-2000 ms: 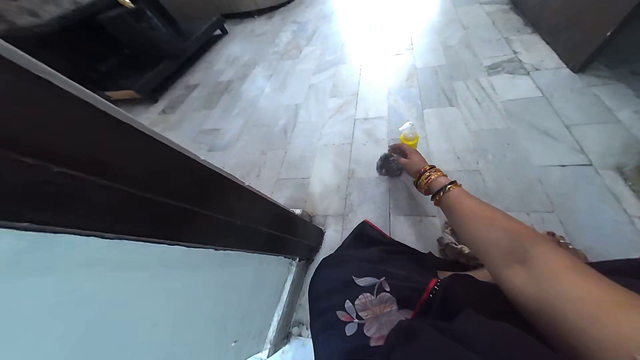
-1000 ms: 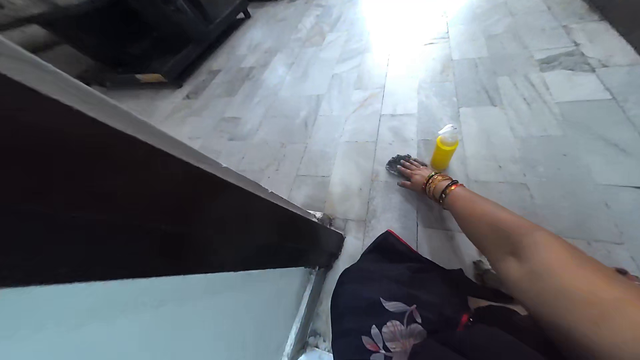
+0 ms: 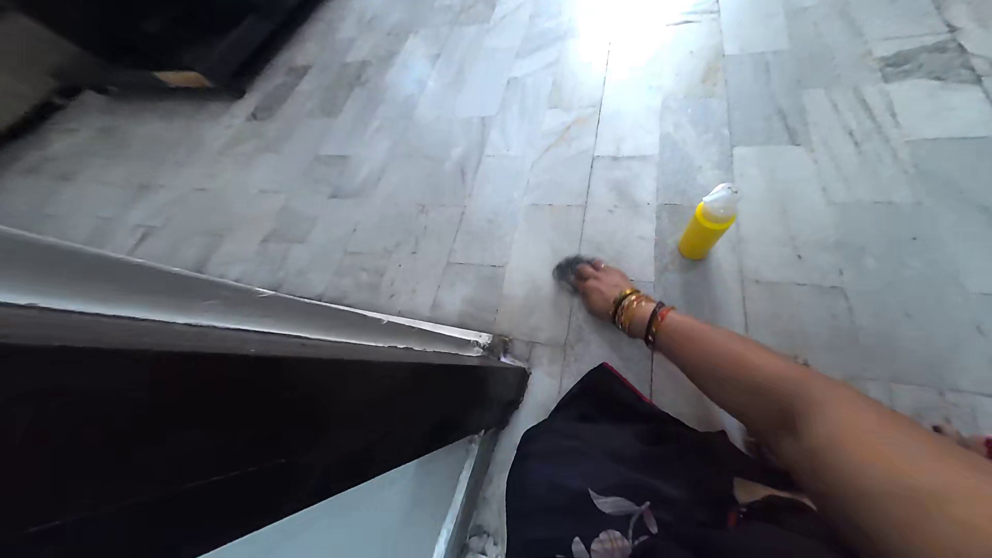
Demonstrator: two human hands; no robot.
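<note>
My right hand (image 3: pixel 603 288), with bangles at its wrist, is low over the marble floor (image 3: pixel 542 232), its fingers closed on a dark grey scrubbing pad (image 3: pixel 572 268). The pad is against the floor and looks blurred; its exact kind is hard to tell. To the right of the hand stands a bottle of yellow liquid (image 3: pixel 706 231) with a white top, apart from the hand. My left hand is not to be seen.
A dark brown wooden frame (image 3: pixel 263 418) with a pale ledge runs in from the left, its end near my dark flowered garment (image 3: pixel 620 465). Black furniture (image 3: pixel 178 39) stands at the upper left. Bright light reflects off the floor ahead.
Two seconds ago my right hand was beside the bottle with the pad; now bottle and hand are farther apart. The fingers, spread flat over the pad one second ago, are now curled on it.
</note>
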